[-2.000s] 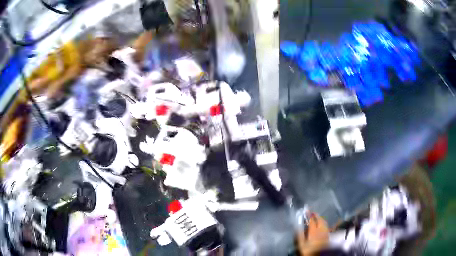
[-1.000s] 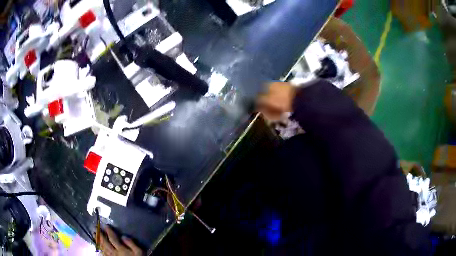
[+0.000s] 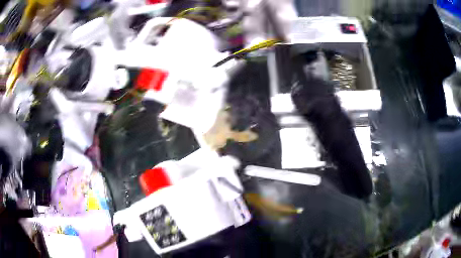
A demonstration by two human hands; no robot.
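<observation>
Neither of my hands can be made out. A white camera housing [image 3: 202, 206] lies nearest on the dark bench, tilted, with a black panel of round dots [image 3: 163, 227] and a red cap [image 3: 155, 180]. Yellowish wires [image 3: 270, 204] trail at its right. Behind it is another white housing [image 3: 194, 98] with a red cap. A silver-white screw feeder [image 3: 323, 35] stands right of them, with small metallic screws [image 3: 343, 70] in its open window. A black electric screwdriver [image 3: 333, 141] slants across its front. The picture is blurred.
More white housings [image 3: 76, 70] crowd the left and back. A pink patterned sheet [image 3: 81, 194] lies at the lower left. A narrow white strip [image 3: 283, 175] is in front of the feeder. A beige patch [image 3: 225, 132] shows between the two housings. White parts are at the lower right edge.
The view has swung left and closer to the feeder and the dotted camera. Both hands and the dark sleeve seen a second ago are out of the picture.
</observation>
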